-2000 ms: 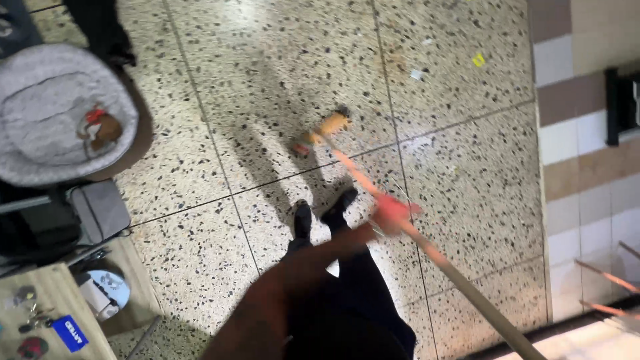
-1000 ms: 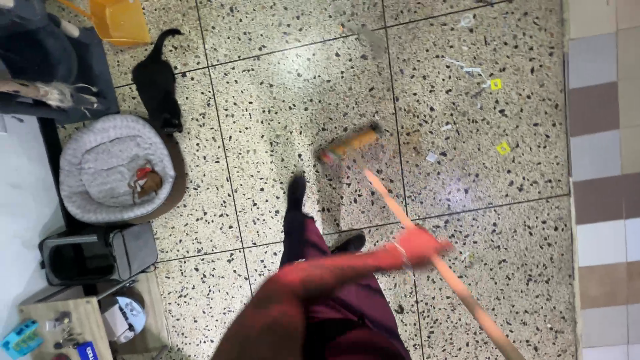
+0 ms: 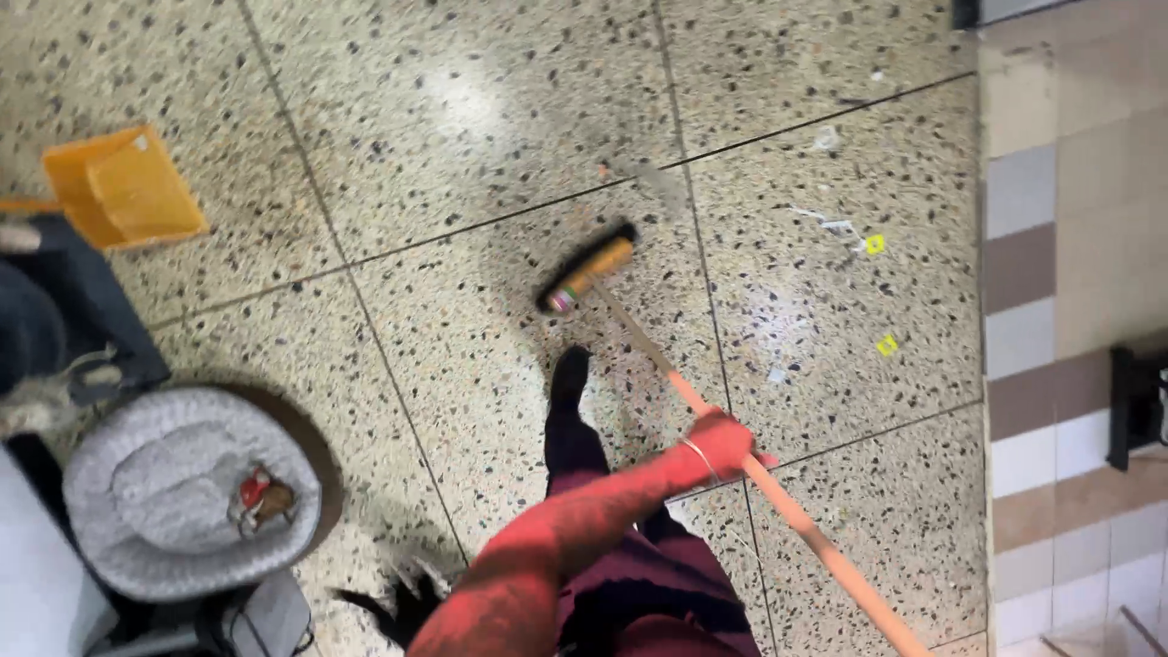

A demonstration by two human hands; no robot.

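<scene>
A push broom's yellow head with dark bristles [image 3: 589, 269] rests on the speckled floor in front of my dark shoe [image 3: 570, 370]. Its long orange-brown handle [image 3: 821, 547] slants down to the lower right and out of the frame. My left hand [image 3: 725, 445], with a thin band at the wrist, is closed around the middle of this handle. My right hand is out of view, as is the handle's upper end. Beyond the broom head lies a greyish patch of fine debris [image 3: 662, 187]. White scraps [image 3: 839, 225] and small yellow pieces [image 3: 875, 245] lie farther right.
An orange dustpan [image 3: 137, 187] lies at the upper left, near a dark mat or base. A round grey pet bed [image 3: 192, 493] holds a small toy. Beside my arm is a black cat [image 3: 406, 602], partly hidden. A tiled wall [image 3: 1022, 338] borders the floor on the right.
The broom head has moved forward across the floor, with my left hand still on the handle. The cat, earlier above the pet bed, is now at its lower right. More of the dustpan shows.
</scene>
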